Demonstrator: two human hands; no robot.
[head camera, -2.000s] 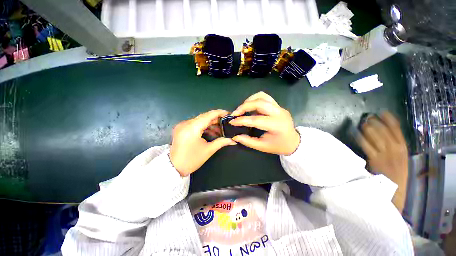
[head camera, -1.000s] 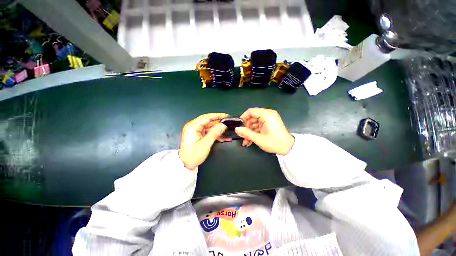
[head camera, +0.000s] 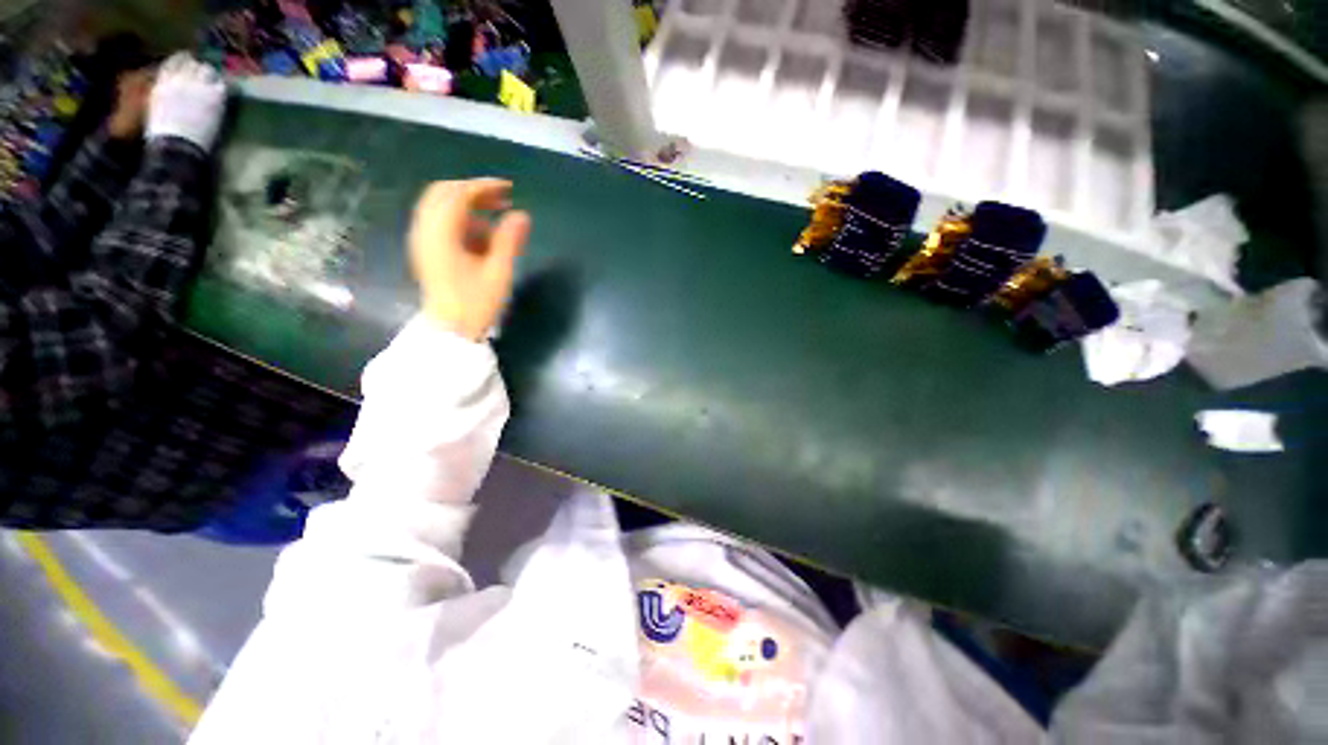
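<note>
My left hand (head camera: 466, 259) is raised over the left part of the green bench (head camera: 699, 349), fingers curled, with a gap between thumb and fingertips. Nothing shows in the gap. My right hand is out of view; only its sleeve shows at the lower right. A dark watch case with a thin shiny rim (head camera: 1206, 537) lies at the bench's right. Three stacks of black screen modules with orange-gold tails stand along the back edge: left (head camera: 880, 223), middle (head camera: 993, 251) and a smaller right one (head camera: 1068, 310). A small dark item (head camera: 284, 191) lies on clear plastic (head camera: 299, 240) at the left.
Another person's white-gloved hand (head camera: 187, 102) and plaid sleeve are at the far left. Behind the rail are binder clips (head camera: 423, 76) and a white compartment tray (head camera: 903, 109). Crumpled wipes (head camera: 1139, 338), a white bottle (head camera: 1255, 338) and a white strip (head camera: 1241, 429) are at right.
The view has swung left. My left hand has moved far left, away from the dark piece both hands held. My right hand has left the picture.
</note>
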